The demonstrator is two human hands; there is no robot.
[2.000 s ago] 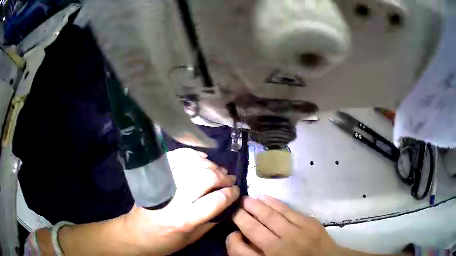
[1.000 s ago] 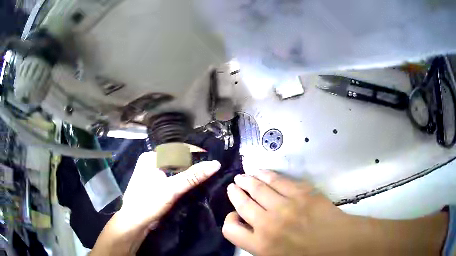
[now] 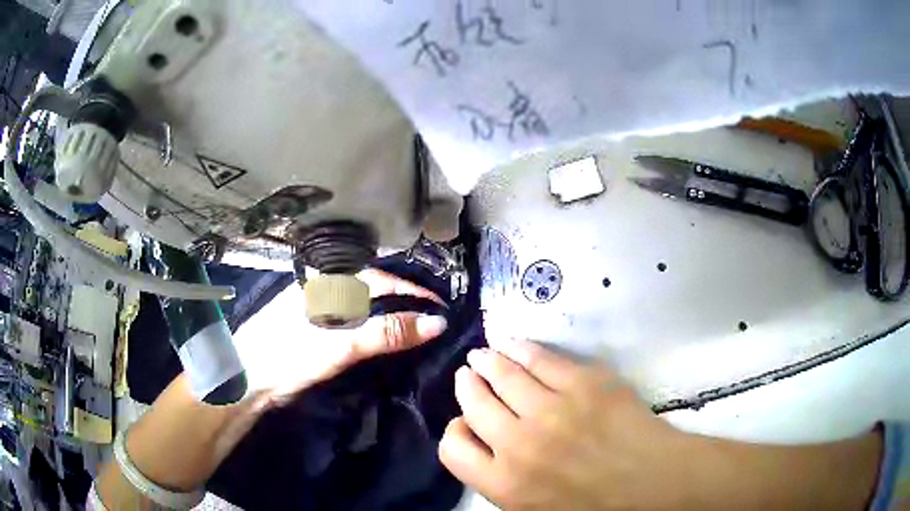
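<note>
A dark navy garment (image 3: 349, 449) lies under the machine head, with its edge running up to the small metal presser foot (image 3: 457, 279). My left hand (image 3: 289, 344) lies spread on the garment left of the foot, thumb and forefinger apart. The cream tension knob (image 3: 337, 299) and the lamp hide part of it. My right hand (image 3: 559, 429) is below the foot, its fingers curled with the tips at the garment's edge. Its grip under the fingers is partly hidden. The lined needle plate (image 3: 497, 264) shows right of the foot.
The off-white machine head (image 3: 289, 120) fills the upper left, with a green-and-clear lamp (image 3: 205, 344) below it. A handwritten paper (image 3: 619, 70) hangs at the top. Black snips (image 3: 738, 190), scissors (image 3: 886, 220), an orange-brown tool (image 3: 793, 132) and a pale square (image 3: 577, 180) lie right.
The view has swung right over the past two seconds, bringing the round plate and pale square into sight. My left thumb and forefinger have spread apart, and my left hand has moved away from my right fingertips.
</note>
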